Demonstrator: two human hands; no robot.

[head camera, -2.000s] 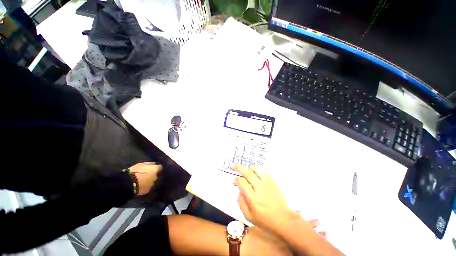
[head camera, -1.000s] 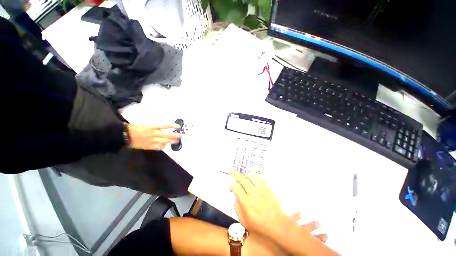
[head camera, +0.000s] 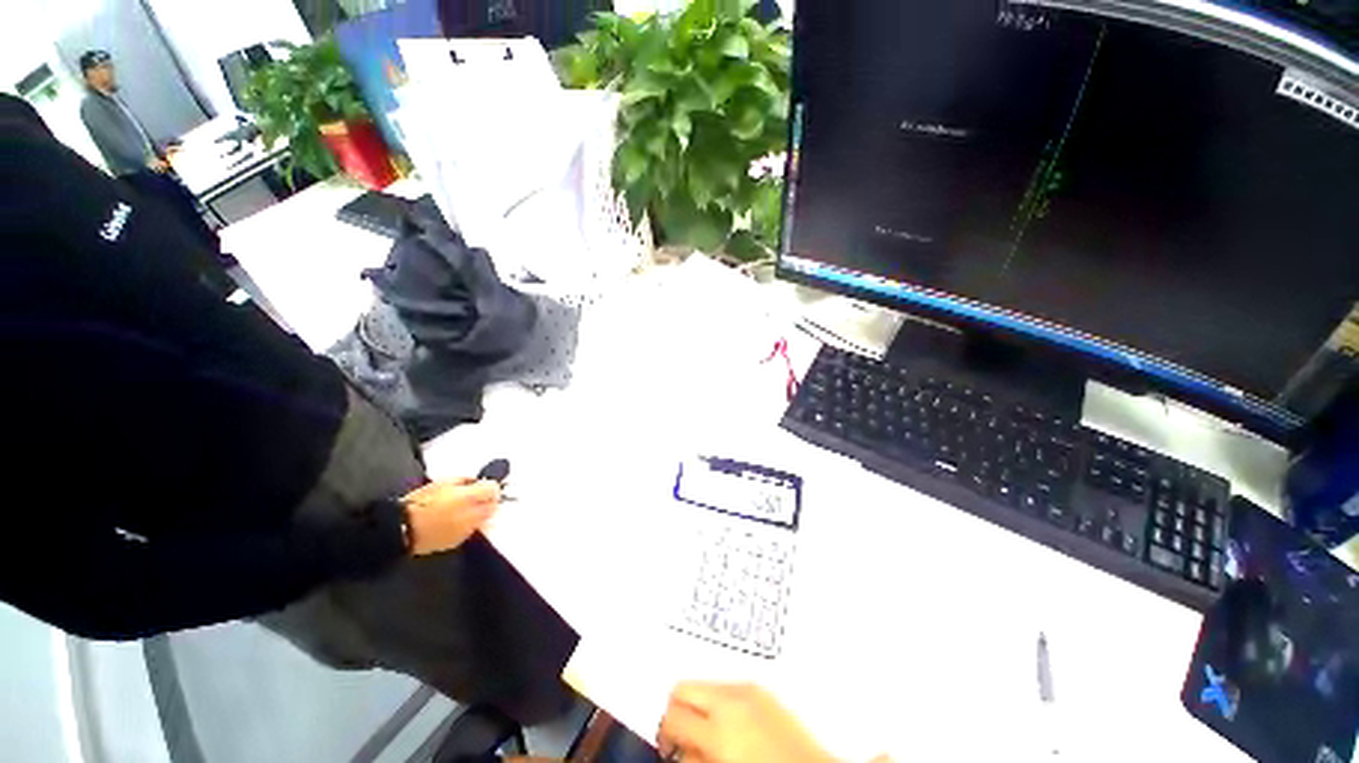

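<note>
The silver-white calculator [head camera: 738, 552] lies on the washed-out white desk surface, its grey display at the top. My right hand [head camera: 730, 723] is just below it at the bottom edge, apart from the keys and partly cut off; its fingers look bent and I cannot tell if they hold anything. My left hand is not in view; only a sliver of skin shows at the bottom edge. A thin pen [head camera: 1045, 666] lies to the right of the calculator. Glare hides any lines on the white paper.
A person in black [head camera: 164, 373] stands at left, a hand [head camera: 447, 514] at the black key fob [head camera: 493, 470]. Dark clothing [head camera: 455, 298] lies behind. The keyboard [head camera: 1014, 470], monitor [head camera: 1043, 194], black mouse pad [head camera: 1282, 641], plant [head camera: 686, 119] and clipboard papers [head camera: 492, 134] surround the desk area.
The view has tilted up. My right hand has drawn back from the calculator keys. My left fingers have dropped out of view. The other person's hand has reached the key fob and shifted it.
</note>
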